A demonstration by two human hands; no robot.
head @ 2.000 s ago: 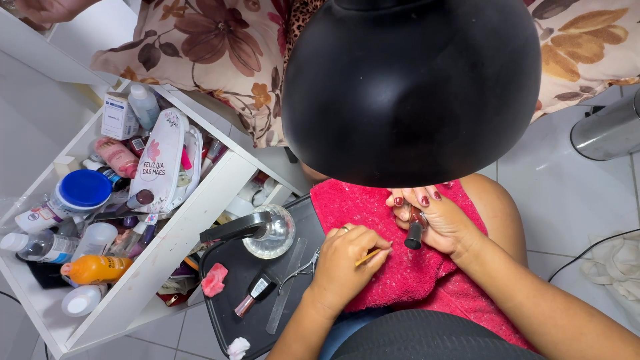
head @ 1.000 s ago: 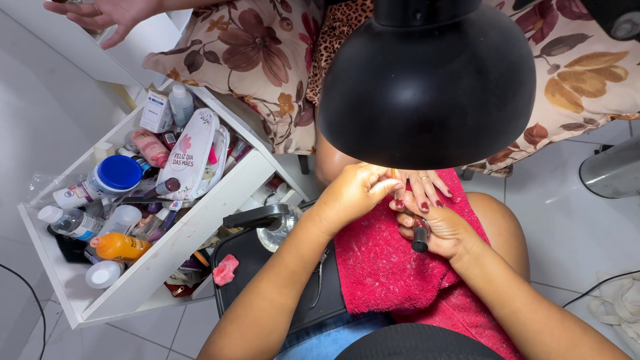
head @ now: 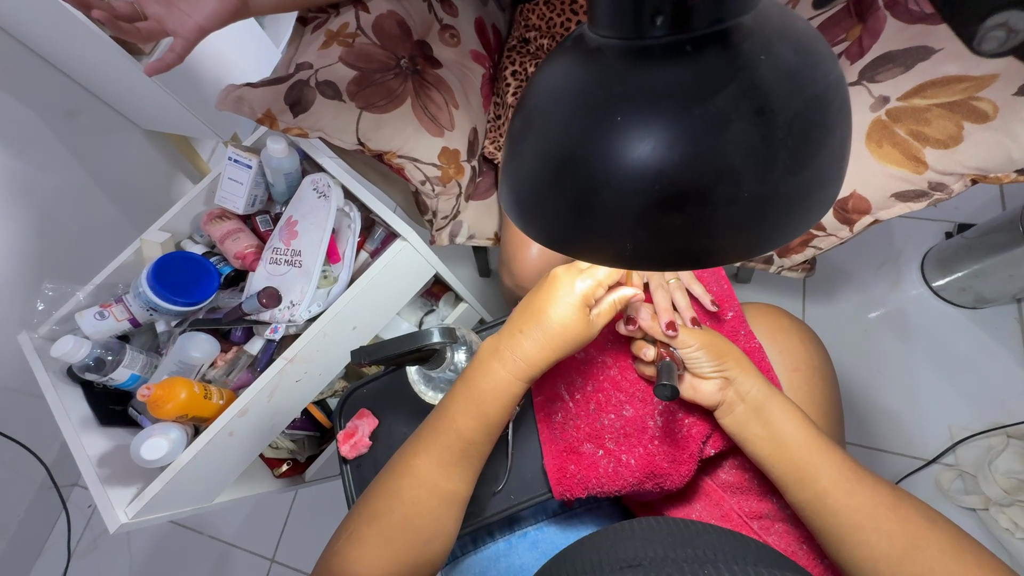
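Observation:
My left hand (head: 560,316) is by the lamp's lower edge, fingers pinched together at the other person's fingertips; whatever is between them is hidden. In my right hand (head: 696,364) is a nail polish bottle (head: 667,376) with a black cap, and its fingers also touch the person's hand (head: 672,298). That hand has dark red nails and a ring, and lies over a pink-red towel (head: 616,432). A black dome lamp (head: 676,144) hangs just above and lights the fingers.
An open white drawer (head: 280,400) full of bottles and cosmetics stands at the left. Beside it, a black tray (head: 372,472) holds a clear pump bottle (head: 444,368) and a crumpled pink piece (head: 358,433). At the right is a metal cylinder (head: 976,260). The person's other hand (head: 172,24) is top left.
My left hand has gone from above the tray, where it held a thin stick, up to the person's fingers. The person's other hand has come further into view at the top left.

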